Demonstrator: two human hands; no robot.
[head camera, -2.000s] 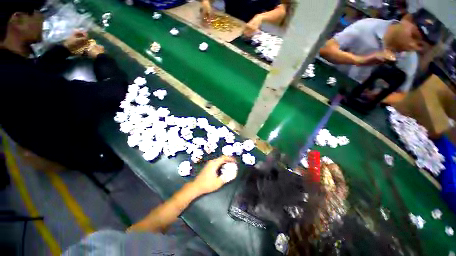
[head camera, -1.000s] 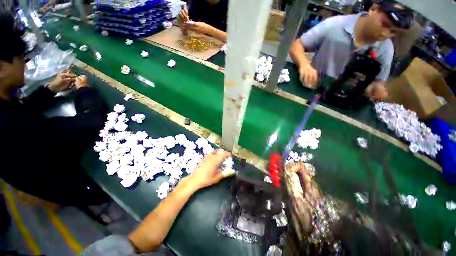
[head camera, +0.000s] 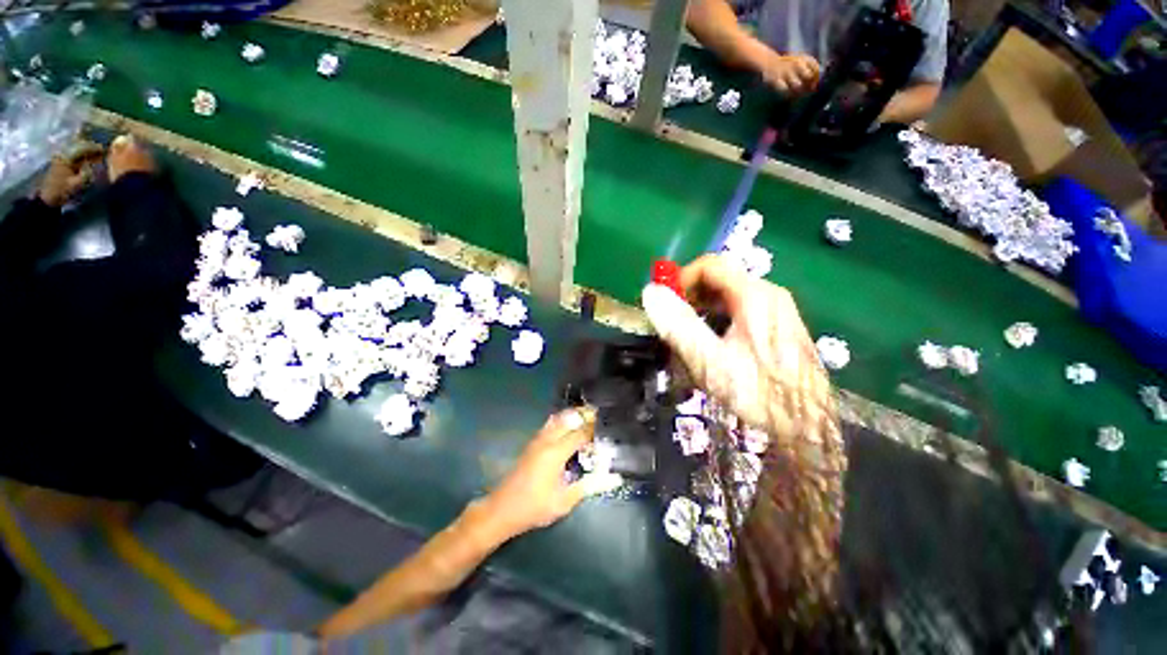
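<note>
The black hand press (head camera: 621, 384) stands on the dark green bench in front of me. My right hand (head camera: 749, 339) is closed around its red handle (head camera: 666, 273), with the red tip showing above the thumb. My left hand (head camera: 550, 473) is at the lower front of the press, thumb and fingers around a small white insert (head camera: 595, 457), which they partly hide. A heap of white inserts (head camera: 339, 335) lies left of the press. More inserts (head camera: 698, 518) lie right of it, partly behind my right forearm.
A pale metal post (head camera: 548, 154) rises behind the press at the edge of the green conveyor belt (head camera: 422, 141), which carries scattered inserts. A person's hands (head camera: 96, 166) are at far left. Across the belt are another person's hand (head camera: 790, 73), a black press, a cardboard box (head camera: 1024, 109) and a blue bin (head camera: 1113, 275).
My left hand has moved from the heap to the press front with a white insert. My right hand has come up over the red handle. The view has shifted downward.
</note>
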